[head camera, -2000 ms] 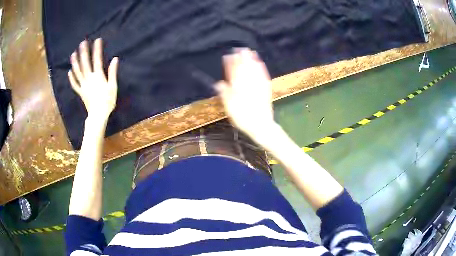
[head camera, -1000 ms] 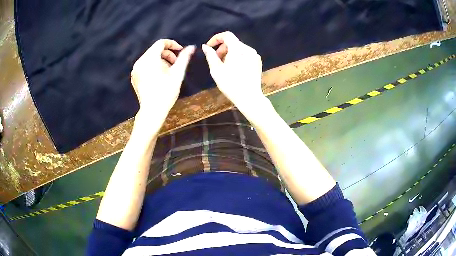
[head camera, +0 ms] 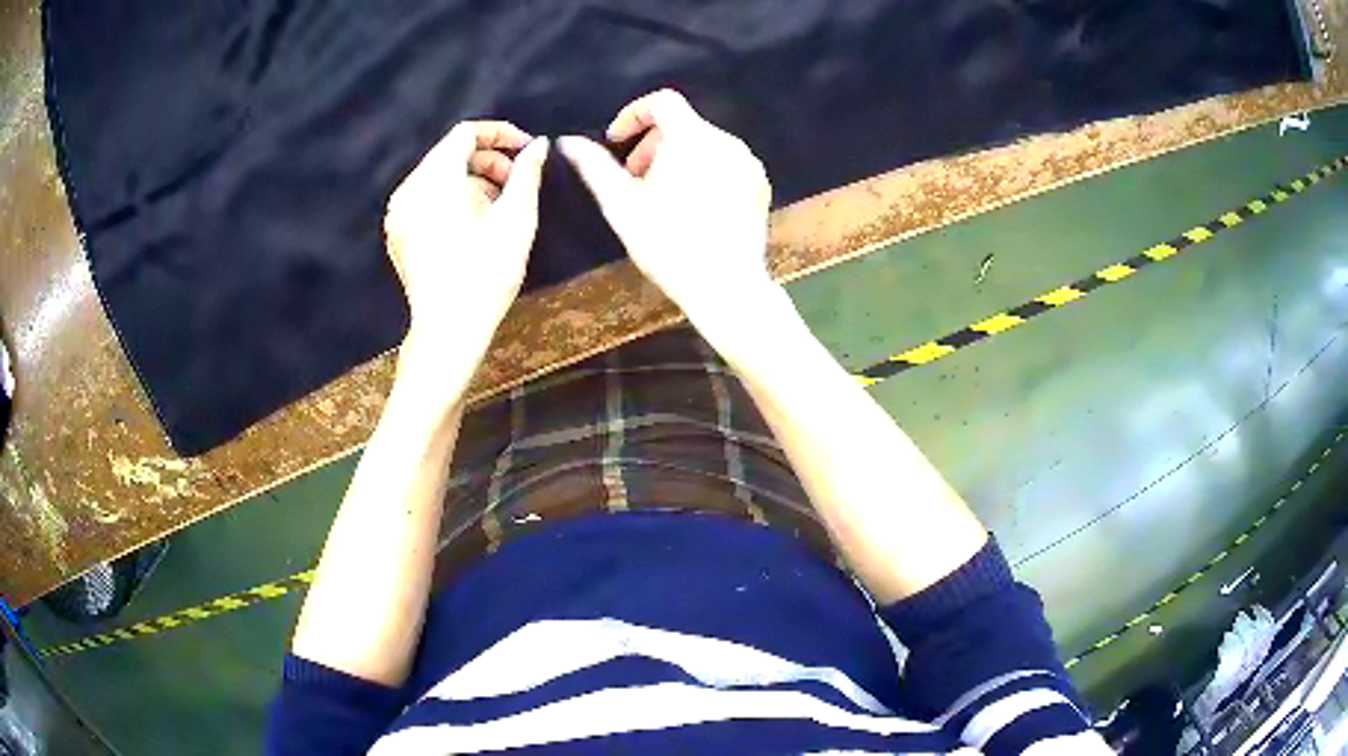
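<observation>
A large black fabric panel (head camera: 946,89) lies on the worn brown table, its lower edge running along the table's front edge. Both my bare hands are over its lower middle part. My left hand (head camera: 466,236) has curled fingers, with the thumb tip close to the index fingertip. My right hand (head camera: 688,214) has curled fingers and its thumb pointing towards the left thumb, a small gap between them. Whether the fingertips pinch cloth or something tiny cannot be told. The panel is slightly wrinkled at the upper left.
The scuffed wooden table (head camera: 89,495) shows at the left and along the front edge. A thin metallic strip or object (head camera: 1313,37) is at the panel's right end. The green floor (head camera: 1094,369) has yellow-and-black tape (head camera: 1057,297). Light-coloured items (head camera: 1249,650) lie at the lower right.
From flat and apart over the cloth, my hands came together with curled fingers. Since one second ago, the right thumb has moved slightly left, and the hands otherwise hold nearly the same place.
</observation>
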